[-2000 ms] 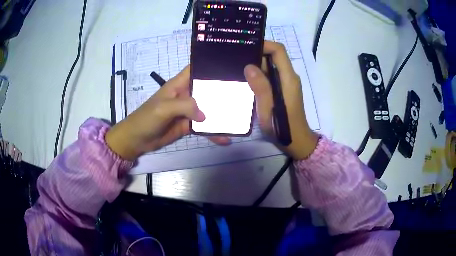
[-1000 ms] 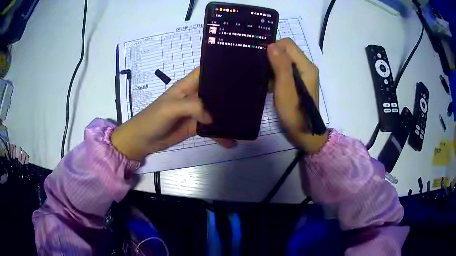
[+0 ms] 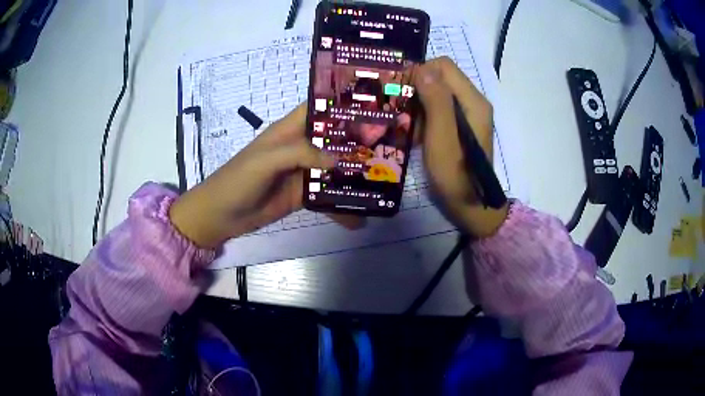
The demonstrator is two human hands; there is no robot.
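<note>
A smartphone (image 3: 367, 116) is held upright over the record sheet, its lit screen showing a chat-like page with pictures. My left hand (image 3: 259, 174) grips its lower left side, thumb over the lower screen. My right hand (image 3: 456, 147) touches its upper right edge and holds a black pen (image 3: 475, 158) across the palm. The record sheet (image 3: 224, 93) with a printed grid lies beneath on a clipboard with a black clip (image 3: 191, 147) at left. A short black pen cap (image 3: 250, 117) lies on the sheet. The phone and hands hide the sheet's middle.
Two black remote controls (image 3: 593, 128) (image 3: 651, 174) lie at right, with a black slab-like item (image 3: 612, 224) beside them. Yellow notes (image 3: 684, 237) are at the right edge. Black cables (image 3: 116, 116) run across the table and over its front edge.
The phone screen went from a search-like list with a white lower panel, to the dark list, to a chat-like page with pictures. Phone and hands shifted slightly right, then stayed nearly still.
</note>
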